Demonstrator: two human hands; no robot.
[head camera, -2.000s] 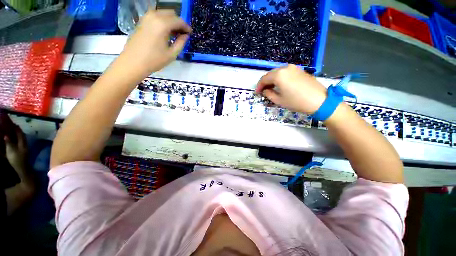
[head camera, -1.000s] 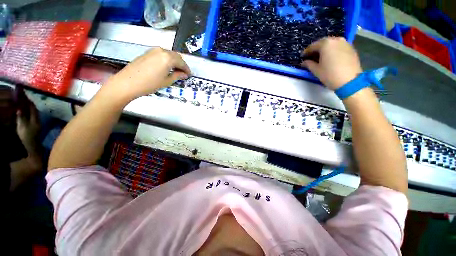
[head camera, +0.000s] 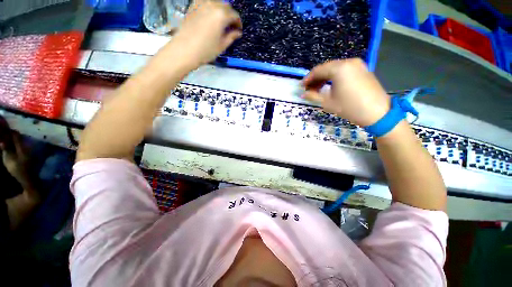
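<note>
Rows of white circuit board panels [head camera: 225, 108] with blue, black and silver parts lie end to end in the metal track. The blue bin [head camera: 264, 66] beyond it holds a heap of black components [head camera: 297, 36]. My left hand [head camera: 209, 32] is at the bin's near left corner, fingers curled; whether a component is in them cannot be seen. My right hand [head camera: 345, 92], blurred, is above the far side of the panels near the bin's front rim, thumb and fingertips close together. Anything between them is too small to tell. A blue wrist strap [head camera: 387, 123] is on my right wrist.
A red and pink bubble-wrap bag [head camera: 53, 73] lies at the left end of the line. A clear plastic bag [head camera: 163, 14] is left of the bin. A dark flat rectangle [head camera: 323, 177] lies on the worn wooden ledge [head camera: 224, 167]. Another person's hand [head camera: 14, 148] is at far left.
Compared with a second ago, my left hand has moved from the panels up to the bin's left corner. My right hand has moved from the bin back toward the panels. The view has shifted slightly.
</note>
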